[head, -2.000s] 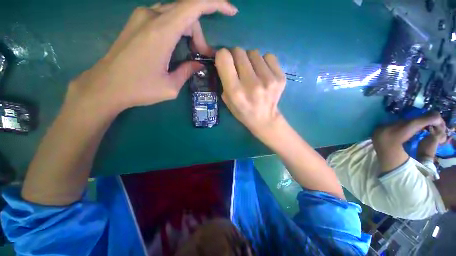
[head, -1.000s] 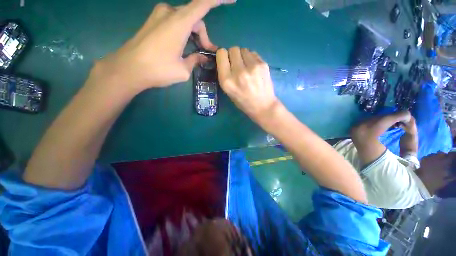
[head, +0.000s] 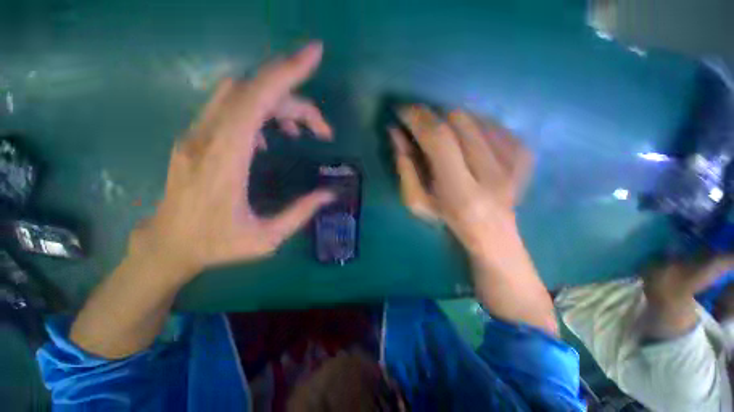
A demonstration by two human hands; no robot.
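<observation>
An opened mobile phone (head: 338,233) lies upright in the picture on the green mat, its blue-silver circuit board in the lower half and its black end at the top. My left hand (head: 217,177) is blurred, with fingers spread; the thumb tip overlaps the phone's left edge, and I cannot tell if it touches. My right hand (head: 463,165) is to the right of the phone, off it, blurred, with fingers curled. A dark patch shows by its fingertips; whether it is a tool or shadow is unclear.
More opened phones (head: 48,240) lie at the left edge. Dark, shiny, glaring parts (head: 684,193) lie at the right. A neighbouring person's pale sleeve and arm (head: 672,302) show at lower right. The green mat (head: 418,278) has its near edge by my body.
My right hand has moved right, away from the phone's top end. My left fingers have opened off it. The phone shows fully and the whole view has shifted.
</observation>
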